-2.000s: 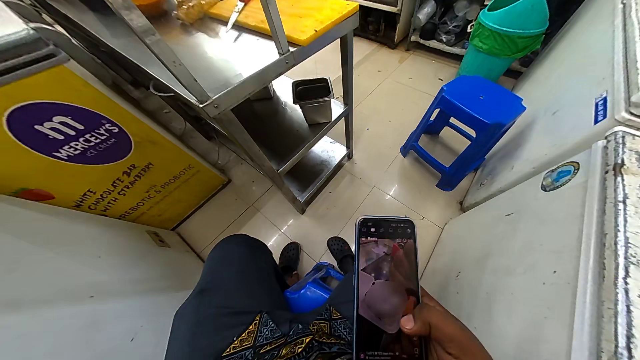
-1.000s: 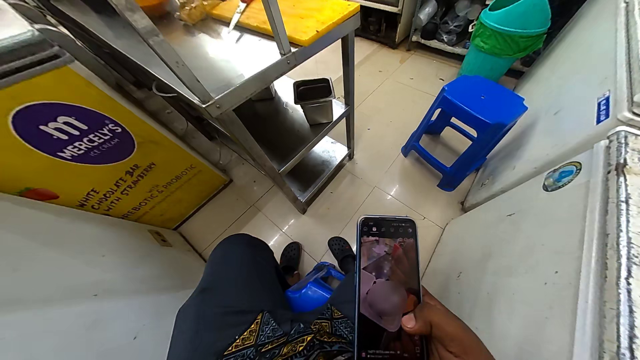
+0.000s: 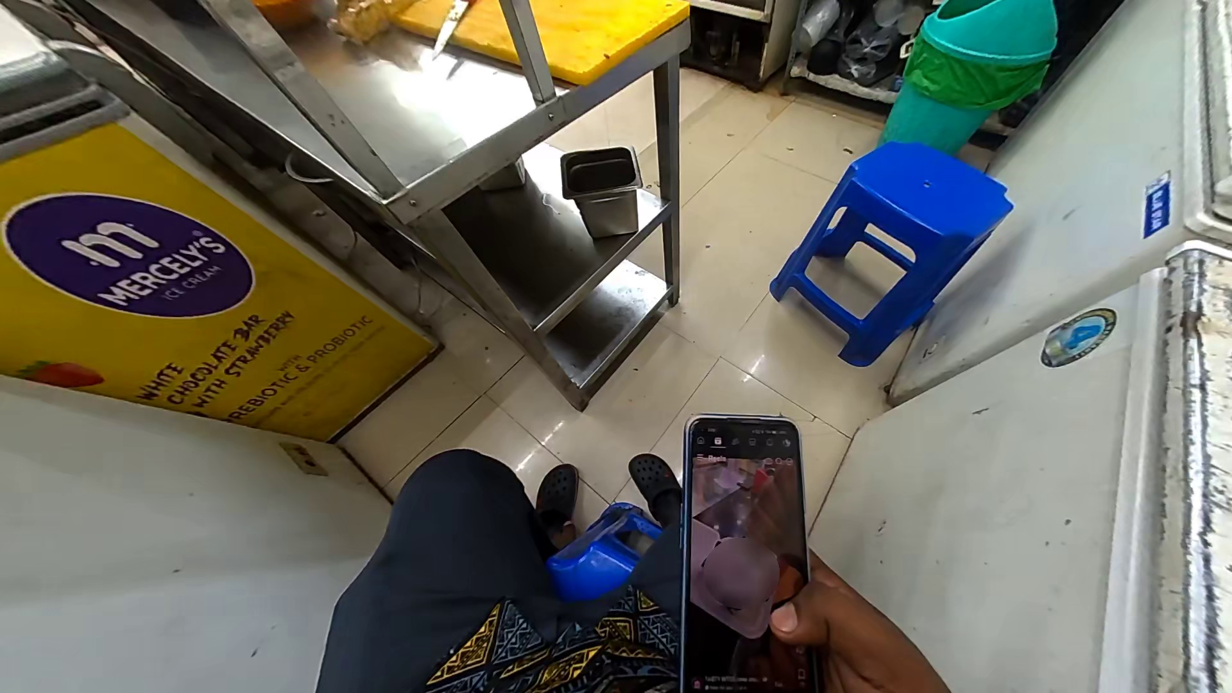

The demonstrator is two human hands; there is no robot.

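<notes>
My right hand holds a smartphone upright at the bottom, right of centre. Its thumb rests on the right edge of the lit screen, which shows a pinkish picture. The phone hangs in front of my right thigh, and my fingers behind it are hidden. My left hand is outside the view. Between my dark-trousered legs is part of a blue plastic stool, with my black clogs on the tiled floor beyond it.
A steel table holds a yellow cutting board and a knife; a steel container sits on its lower shelf. A blue stool and a green bin stand right. White cabinets flank me.
</notes>
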